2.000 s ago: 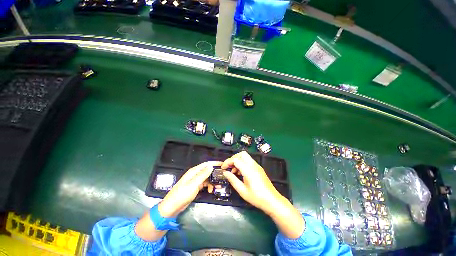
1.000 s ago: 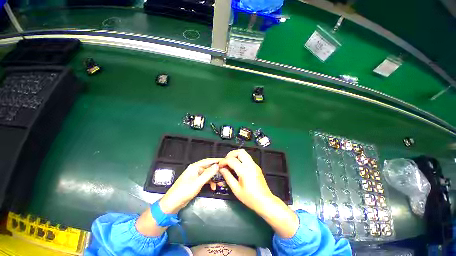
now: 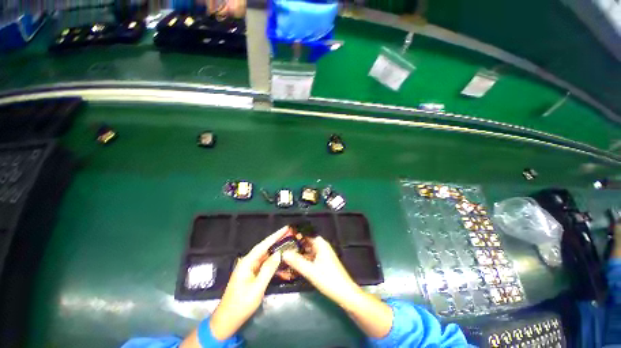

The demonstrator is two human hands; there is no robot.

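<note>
My left hand (image 3: 249,284) and my right hand (image 3: 323,270) meet over the black compartment tray (image 3: 214,232). Between their fingertips they hold a small dark electronic unit (image 3: 286,246), partly covered by the fingers and blurred. One unit with a whitish face (image 3: 201,275) lies in the tray's front left pocket. Several units, among them one with a yellowish face (image 3: 242,189), lie in a row on the green surface just behind the tray. The clear blister tray (image 3: 442,238) lies at right, with copper-and-white parts in its right and back pockets.
Stacked black trays (image 3: 20,197) stand at far left. A clear plastic bag (image 3: 528,221) lies right of the blister tray, beside black items. A grey parts tray (image 3: 528,333) is at the lower right edge. More units lie near the metal rail (image 3: 170,96). Another person's blue sleeve (image 3: 613,292) shows at far right.
The view has shifted, bringing the grey parts tray into sight and taking the yellow tray out. The held unit is now raised and tilted between my fingertips, with more dark material showing above it.
</note>
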